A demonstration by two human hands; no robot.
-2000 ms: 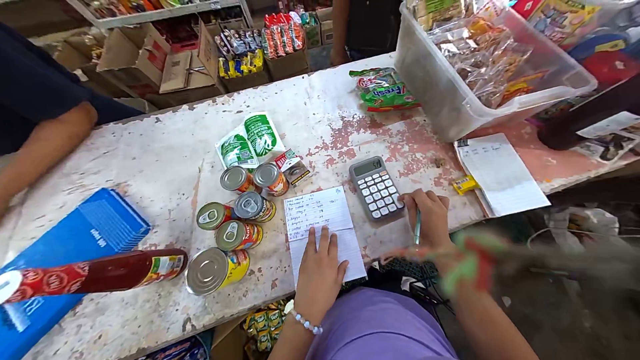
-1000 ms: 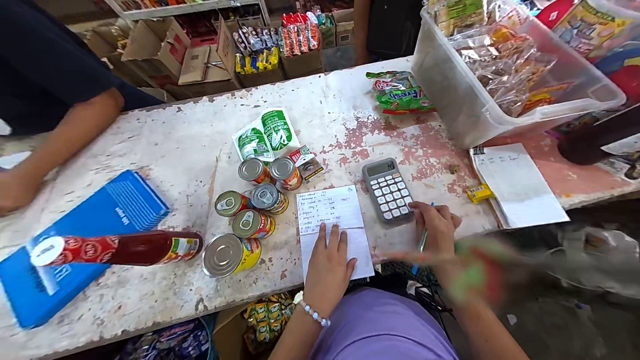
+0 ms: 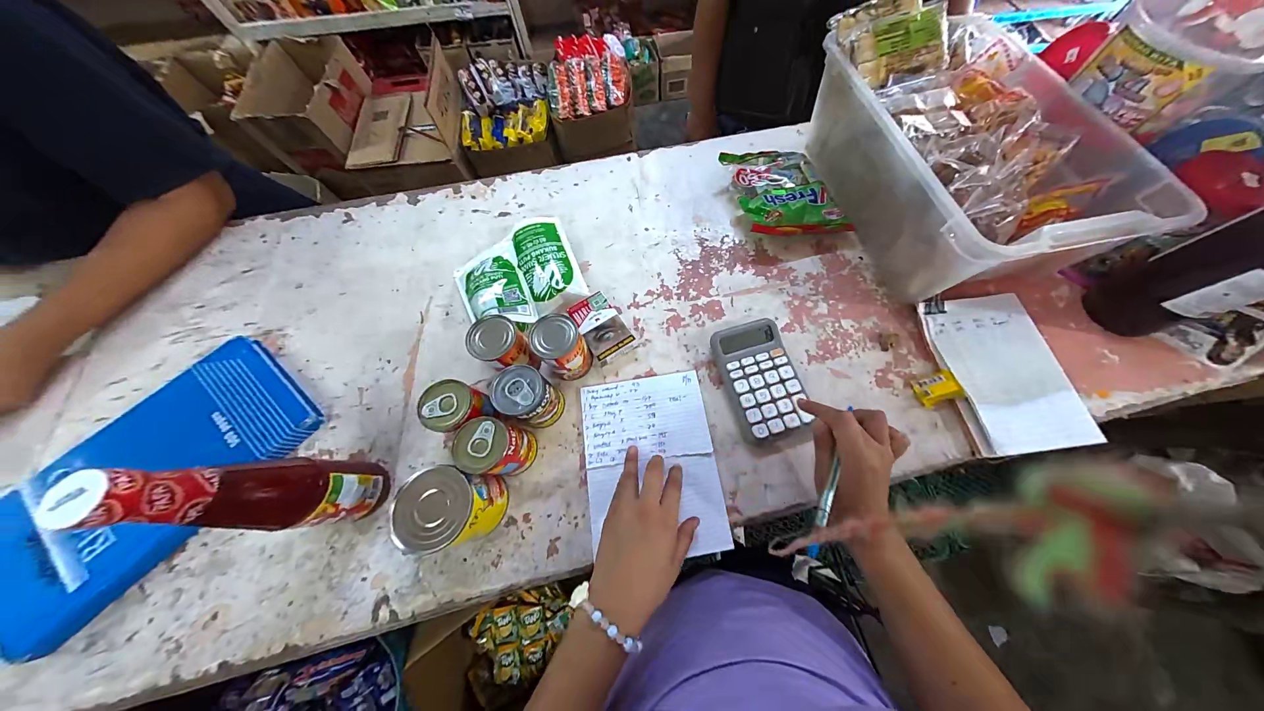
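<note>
My left hand (image 3: 647, 528), a beaded bracelet at its wrist, rests with spread fingers on a handwritten paper sheet (image 3: 632, 410). In my right hand (image 3: 854, 459) is a pen (image 3: 828, 494), while its index fingertip touches the lower right keys of a grey calculator (image 3: 758, 380). Left of the paper stand several food cans (image 3: 433, 509), with green-and-white pouches (image 3: 521, 269) and a small box (image 3: 614, 341) behind them. A bottle of red sauce (image 3: 286, 492) stands by a blue ream of paper (image 3: 247, 405).
A clear plastic bin (image 3: 889, 212) of packaged snacks stands at the right, beside a green packet (image 3: 790, 197). A notepad (image 3: 1007, 375), a yellow packet (image 3: 936, 388) and a dark bottle (image 3: 1145, 286) lie nearer. A person's arm (image 3: 128, 267) rests at the left. A blurred string hangs at the right.
My right index finger has moved from the calculator's lower right edge onto its keys. My left hand stays on the paper.
</note>
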